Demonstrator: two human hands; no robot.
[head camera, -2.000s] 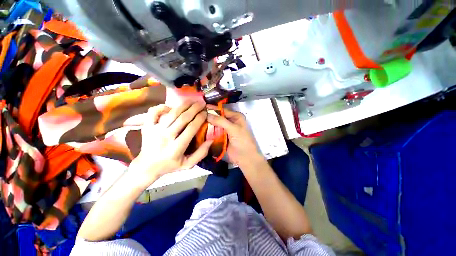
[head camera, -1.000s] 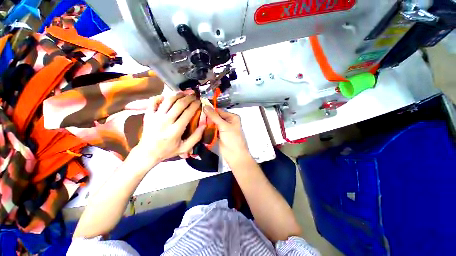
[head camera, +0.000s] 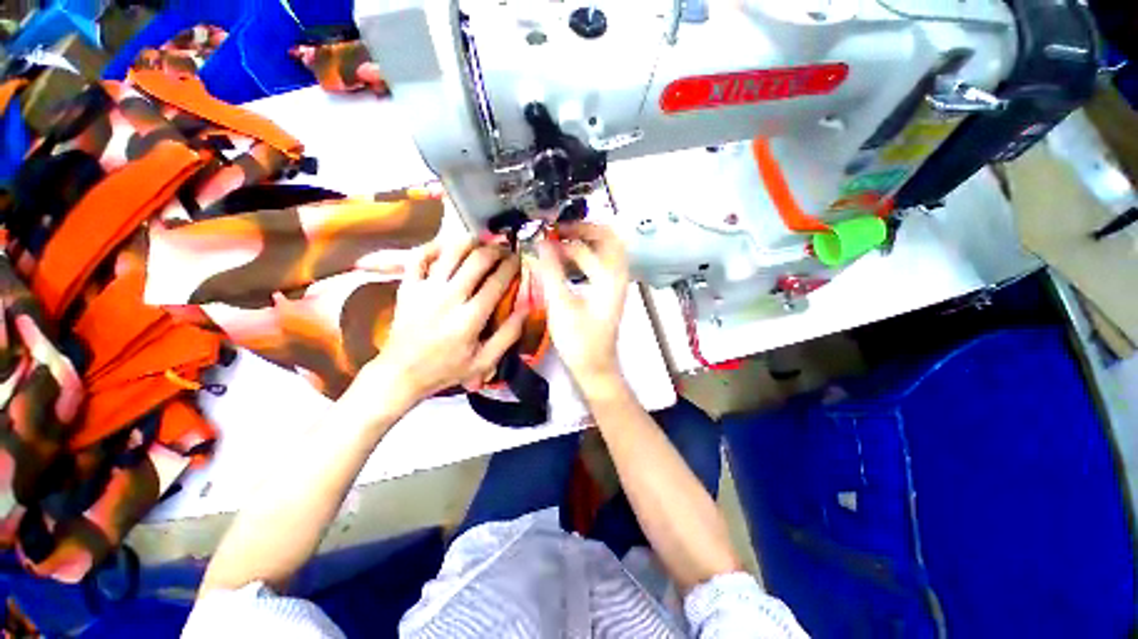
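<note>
A camouflage cloth panel (head camera: 281, 265) in pink, brown and orange lies on the table and runs under the sewing machine head (head camera: 549, 75). My left hand (head camera: 452, 315) lies over the panel's right end, fingers bent on the cloth, left of the needle area. My right hand (head camera: 584, 300) is just right of it, its fingertips pinching the orange-edged part of the piece close to the presser foot (head camera: 530, 229). A black strap end (head camera: 514, 397) hangs below my left hand near the table's front edge. The needle tip is too small to see.
A heap of camouflage and orange pieces (head camera: 106, 237) lies on the left of the white table (head camera: 250, 462). A bright green roll (head camera: 850, 240) with an orange strip (head camera: 780, 185) sits at the machine's right. A blue cloth-covered bin (head camera: 998, 487) stands at lower right.
The view has shifted, showing more of the machine and its red label. My right hand has moved up to the needle area with its fingers more bent. My left hand stays on the cloth.
</note>
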